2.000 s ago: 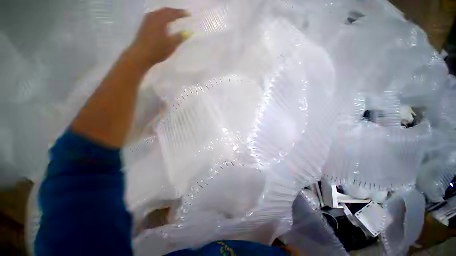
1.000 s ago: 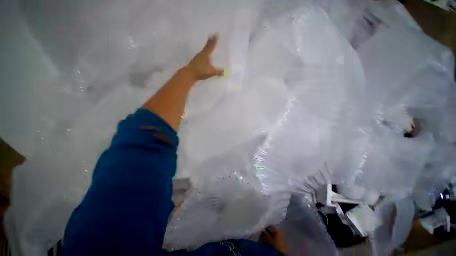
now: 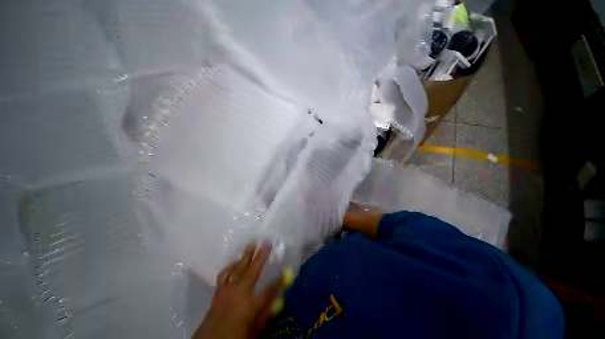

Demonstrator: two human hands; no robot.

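A large pile of clear-white ribbed air-column bags [image 3: 219, 126] fills the left and middle of the view. My left hand [image 3: 245, 291] is at the bottom centre, blurred, with something yellow on the thumb; its fingertips rest against the near edge of the pile, thumb spread from the fingers. My right hand [image 3: 358, 218] reaches in from the right at the end of a blue sleeve; its fingers are hidden at the plastic's edge, so its grip does not show.
An open carton [image 3: 446, 96] at the upper right holds black-and-white units [image 3: 462, 44]. A flat translucent sheet [image 3: 438, 198] lies at the right, over the tiled floor [image 3: 474, 119]. A yellow line [image 3: 464, 152] crosses the floor. The far right is dark.
The view has shifted to the right, showing floor and carton. My left hand has come back from over the pile to its near edge. My right arm is now in view, reaching to the plastic.
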